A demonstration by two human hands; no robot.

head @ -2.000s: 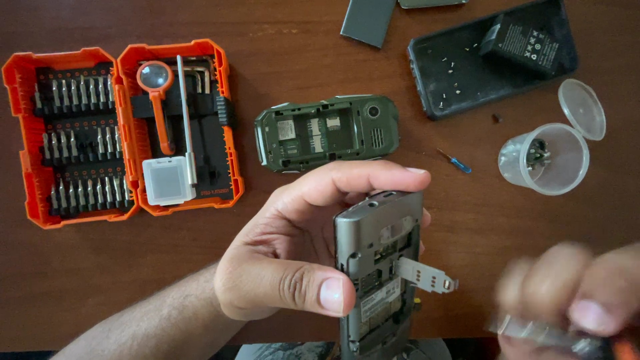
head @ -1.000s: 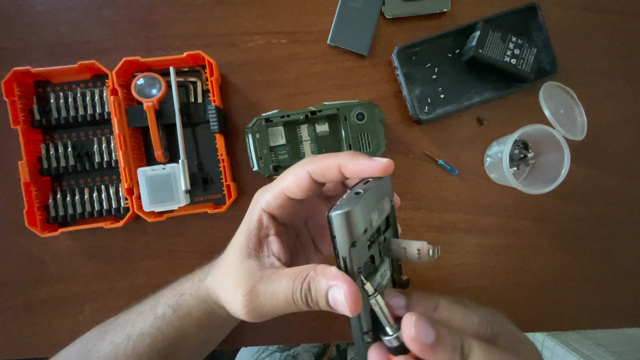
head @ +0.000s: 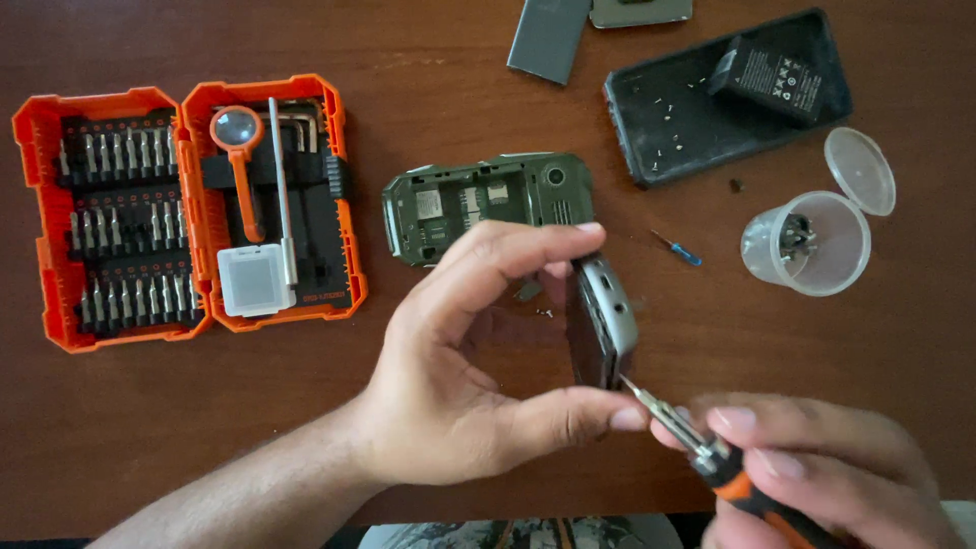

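Observation:
A grey mobile phone (head: 610, 313) stands on edge in my left hand (head: 473, 381), its top end facing the camera, with the fingers at its far side and the thumb at its near side. My right hand (head: 823, 465) holds an orange and black screwdriver (head: 736, 480). The thin tip of its metal bit meets the phone's side seam, close to my left thumb. Behind my left fingers a green phone (head: 572, 187) lies on the table, its battery bay exposed. Small screws (head: 544, 313) and a small metal piece (head: 528, 290) lie beside the grey phone.
An orange bit case (head: 202, 229) with a magnifier (head: 236, 130) lies at left. A black tray-like phone case (head: 732, 145) at upper right holds screws and a battery (head: 770, 80). A plastic cup (head: 808, 244) and a blue mini screwdriver (head: 677, 248) are at right; a grey battery (head: 549, 38) is at top.
My left hand has turned the grey phone from showing its open back to standing edge-on. The screwdriver tip has moved from the phone's back to its side seam.

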